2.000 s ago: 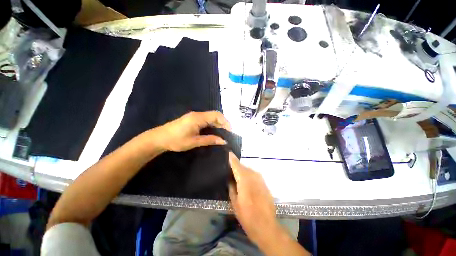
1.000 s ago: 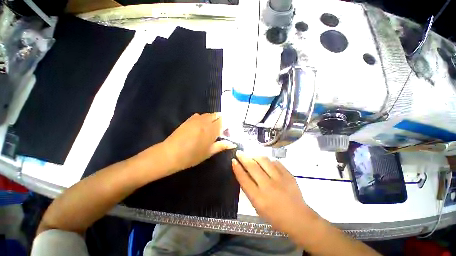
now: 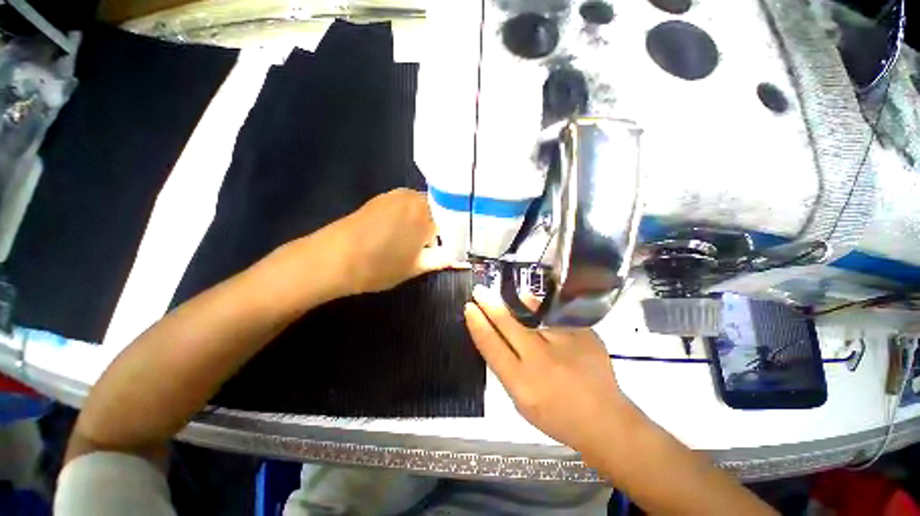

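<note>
A black finely ribbed cut panel (image 3: 404,343) lies on the white table, its right edge near the presser foot and needle area (image 3: 486,272). My left hand (image 3: 388,242) rests on the panel left of the needle area, fingers bent, fingertips partly hidden by the machine head. My right hand (image 3: 540,373) is at the panel's right edge, fingertips close to the presser foot and partly behind the shiny guard (image 3: 595,222). Both hands press the fabric near the needle. More black cut pieces (image 3: 313,141) lie behind my left arm.
The white machine head (image 3: 676,131) with a blue stripe fills the right. A smartphone (image 3: 769,353) lies right of it. A separate black piece (image 3: 111,171) and a clear plastic bag (image 3: 30,91) are at the left. A ruler strip (image 3: 454,462) runs along the front edge.
The view has moved closer to the machine head. Both hands have brought the panel edge to the presser foot. The panel lies flatter, and my right hand has turned more toward the needle.
</note>
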